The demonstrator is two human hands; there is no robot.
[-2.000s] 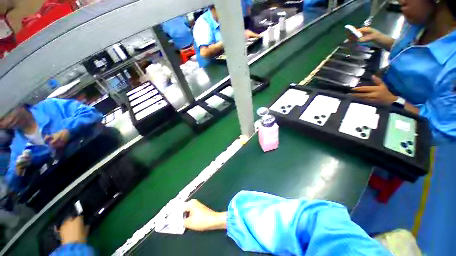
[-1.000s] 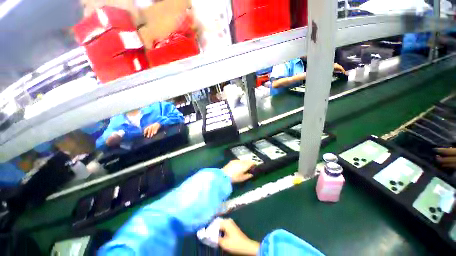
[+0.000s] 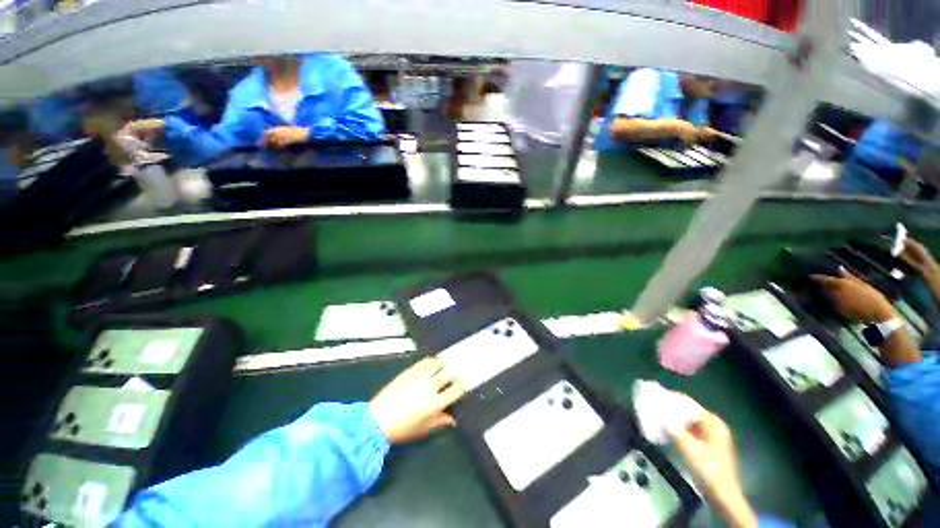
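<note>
A black phone tray (image 3: pixel 474 425) lies slanted in front of me, from the belt edge onto the bench. Phones (image 3: pixel 543 433) lie back up in three of its slots; the far slot shows only a white label (image 3: pixel 432 301). Another pale green phone (image 3: pixel 361 321) lies outside the tray, left of its far end. My left hand (image 3: pixel 417 400) holds the tray's left side, its fingertips over the edge of the second phone. My right hand (image 3: pixel 711 454) holds a crumpled white wipe (image 3: pixel 660 410) above the bench, right of the tray.
A pink bottle (image 3: pixel 693 341) stands by the slanting grey post (image 3: pixel 737 186). Trays of phones stand at left (image 3: pixel 196 413) and right (image 3: pixel 825 397). An empty-looking tray (image 3: pixel 206 263) lies on the green belt (image 3: pixel 361 242). A worker's hand (image 3: pixel 855 296) is at right; other workers sit opposite.
The view has turned left. My left hand reached the tray on the belt, and the tray has come nearer, partly onto the bench. My right hand still holds the wipe, now right of the tray.
</note>
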